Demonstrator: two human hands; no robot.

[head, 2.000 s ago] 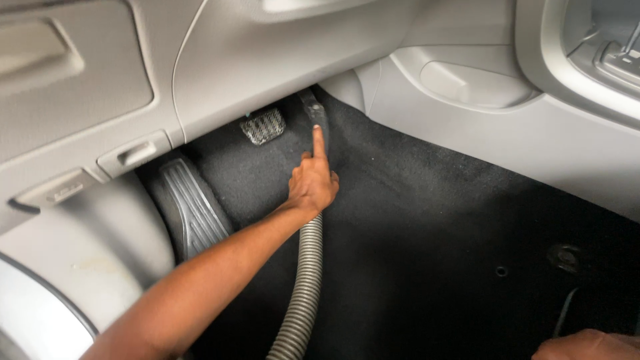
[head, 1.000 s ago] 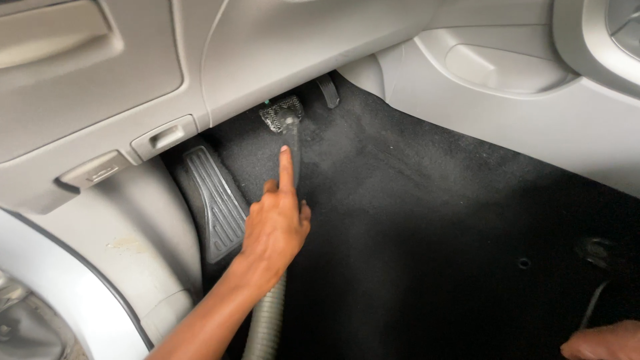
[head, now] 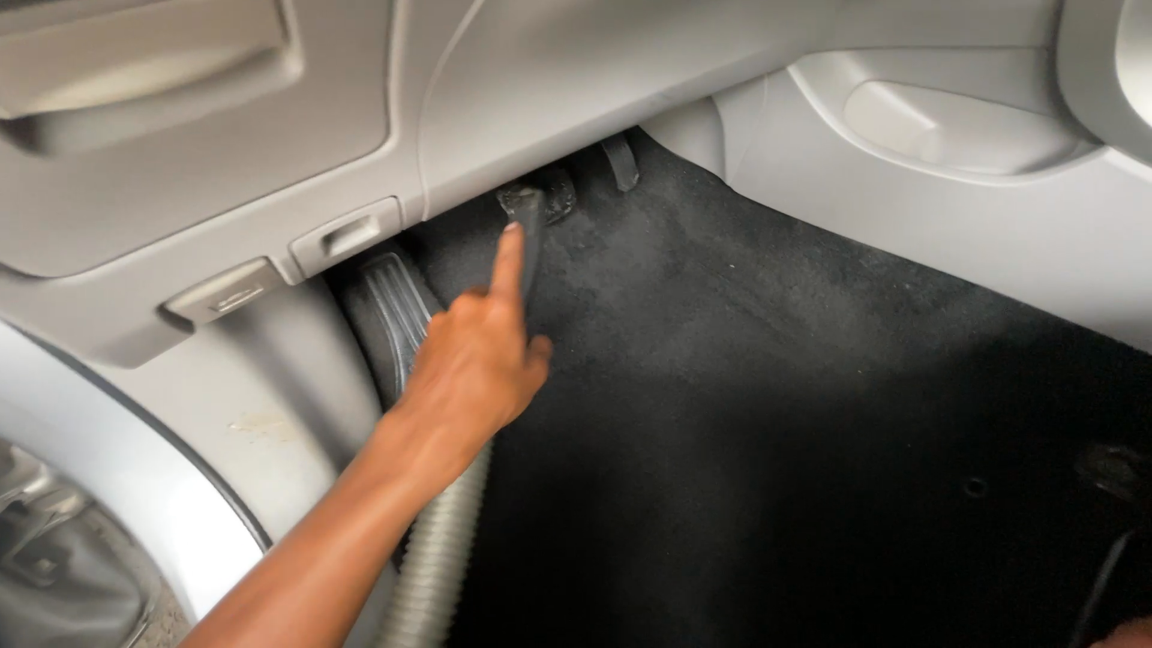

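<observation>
My left hand (head: 477, 351) grips the dark nozzle (head: 531, 243) of a vacuum hose, its index finger stretched along the tool. The ribbed grey hose (head: 436, 549) runs down from under my wrist. The nozzle's tip is at the brake pedal (head: 560, 196), partly covering it. Right of that hangs the accelerator pedal (head: 621, 162). The ridged footrest (head: 396, 301) lies left of the nozzle, partly behind my hand. Only a blurred bit of my right hand (head: 1123, 634) shows in the bottom right corner; what it holds or touches is hidden.
Black carpet (head: 720, 405) covers the footwell floor. The grey lower dashboard (head: 576, 81) overhangs the pedals, with a release lever (head: 225, 292) at its left. The centre console side (head: 900, 216) bounds the right. The door sill (head: 135, 450) runs along the lower left.
The nozzle was near the accelerator pedal two seconds ago, then over the brake pedal; now its tip is at that pedal's left side. My left hand moved left with it. The view has shifted.
</observation>
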